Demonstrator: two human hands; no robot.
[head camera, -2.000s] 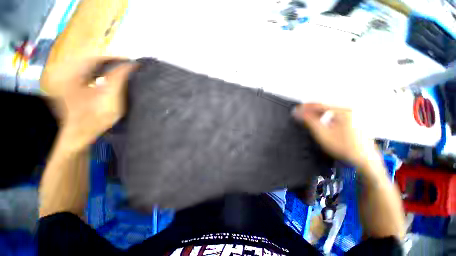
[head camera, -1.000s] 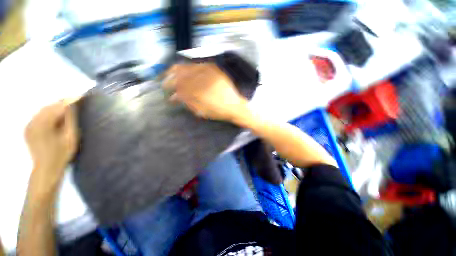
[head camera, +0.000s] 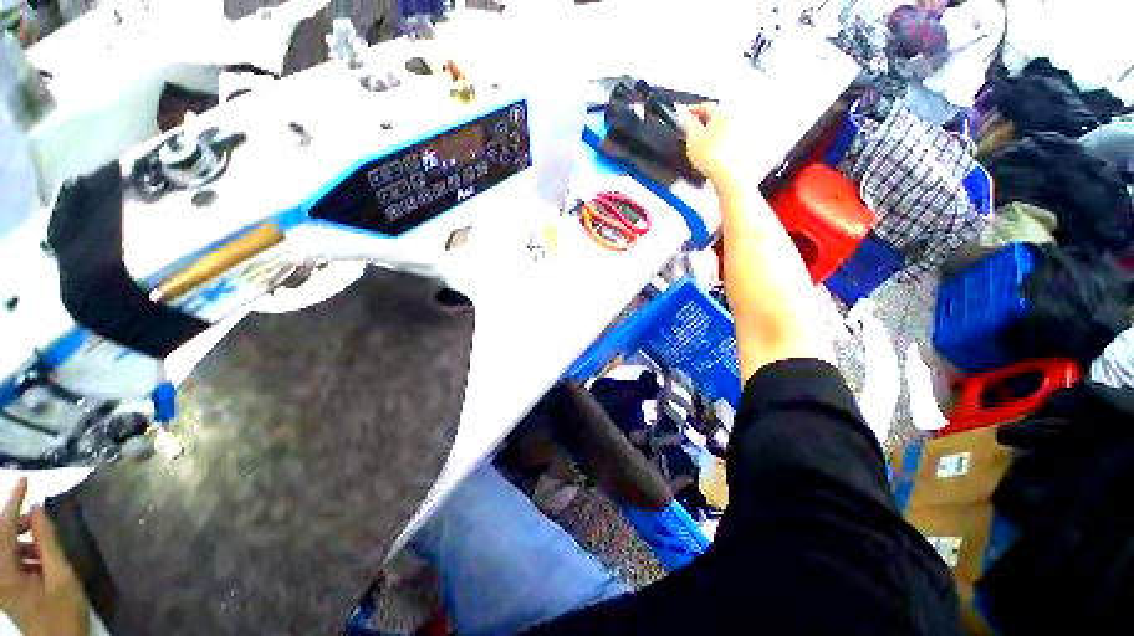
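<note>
The dark mottled garment panel (head camera: 311, 435) lies on the white table in front of me, its far left part by the needle area of the sewing machine (head camera: 423, 168). My left hand (head camera: 37, 565) is at the lower left edge of the picture, partly cut off, beside the panel's left edge; its grip is unclear. My right arm reaches far forward, and my right hand (head camera: 706, 139) is at the pile of dark cut pieces (head camera: 647, 131) beyond the machine head. Its fingertips touch the pile; whether they pinch a piece is unclear.
Red-handled scissors (head camera: 614, 220) lie on the table between machine and pile. A blue crate (head camera: 678, 336) with cloth stands below the table edge. A red stool (head camera: 823, 218), another blue crate (head camera: 982, 304), a cardboard box (head camera: 958, 485) and cloth heaps are at the right.
My right hand has left the panel and moved forward right to the dark pile. The panel now lies at the machine. The view has turned, and my left hand is lower at the left edge.
</note>
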